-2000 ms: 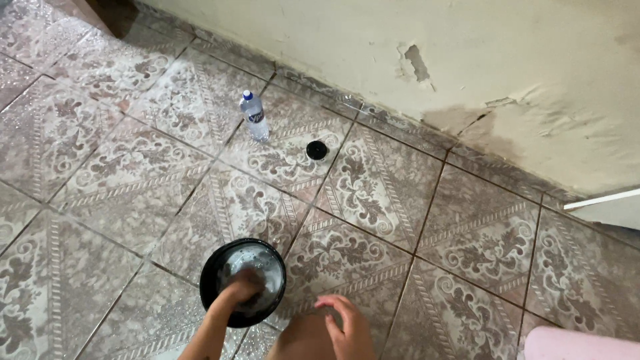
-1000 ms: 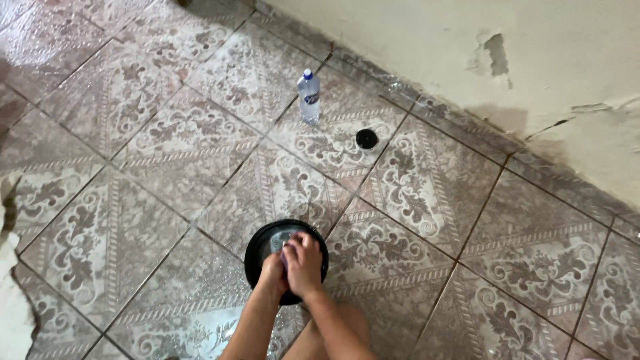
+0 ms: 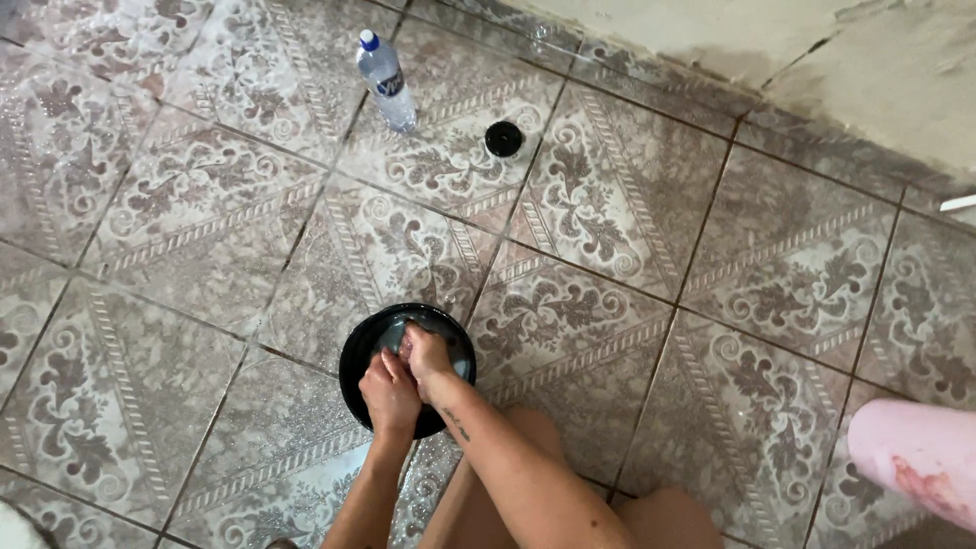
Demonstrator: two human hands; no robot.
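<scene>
A round black basin (image 3: 351, 381) holding cloudy water stands on the tiled floor. Both hands are inside it, close together. My left hand (image 3: 389, 393) is at the basin's left side, fingers bent over something I cannot make out. My right hand (image 3: 424, 354) touches it from the right, its fingers curled near the water; whether a cloth or other item is between them is hidden. Farther off, a clear plastic bottle (image 3: 389, 88) with a blue and white cap stands upright. A small round black object (image 3: 503, 139), perhaps a lid, lies to its right.
Wet, patterned floor tiles (image 3: 587, 305) surround the basin, with suds at the upper left. A stained, peeling wall (image 3: 900, 84) runs along the upper right. A pink object (image 3: 907, 457) with a reddish mark is at the right edge. My bare legs (image 3: 488, 488) are below the basin.
Two seconds ago only my left hand was in the basin, with my right hand beside it; now both are inside. Bottle and black object stay put. The view has shifted.
</scene>
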